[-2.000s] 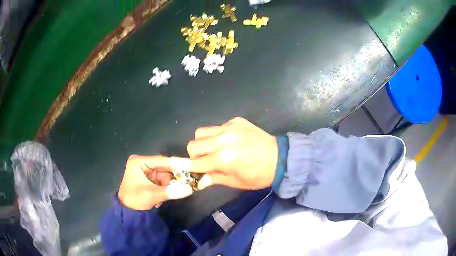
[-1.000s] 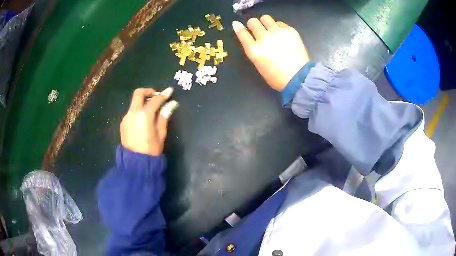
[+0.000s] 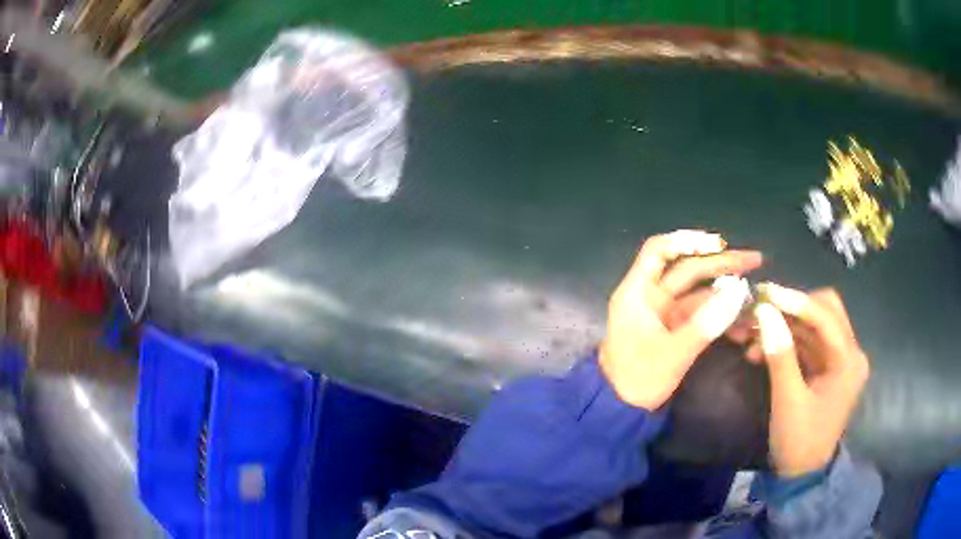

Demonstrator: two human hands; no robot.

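My left hand (image 3: 659, 321) and my right hand (image 3: 811, 374) are close together at the lower right, fingertips nearly meeting. Both have white coverings on some fingertips. A small whitish piece (image 3: 747, 292) shows at the left fingertips. The right thumb and finger pinch something small and partly hidden, with a yellowish edge. Beyond my right hand lies a loose cluster of gold-coloured parts (image 3: 862, 200). Small white parts (image 3: 846, 240) lie beside the cluster on its near-left side. The picture is blurred.
A crumpled clear plastic bag (image 3: 253, 158) lies on the dark green bench (image 3: 527, 168) at the left. A worn brown edge (image 3: 590, 44) borders a green strip (image 3: 674, 13) beyond. A blue crate (image 3: 253, 442) is below the bench. A pale bag edge (image 3: 949, 190) shows far right.
The view has swung to the left, so the parts now appear at the right. My hands, apart one second ago, are together again. The blue crate has come into view.
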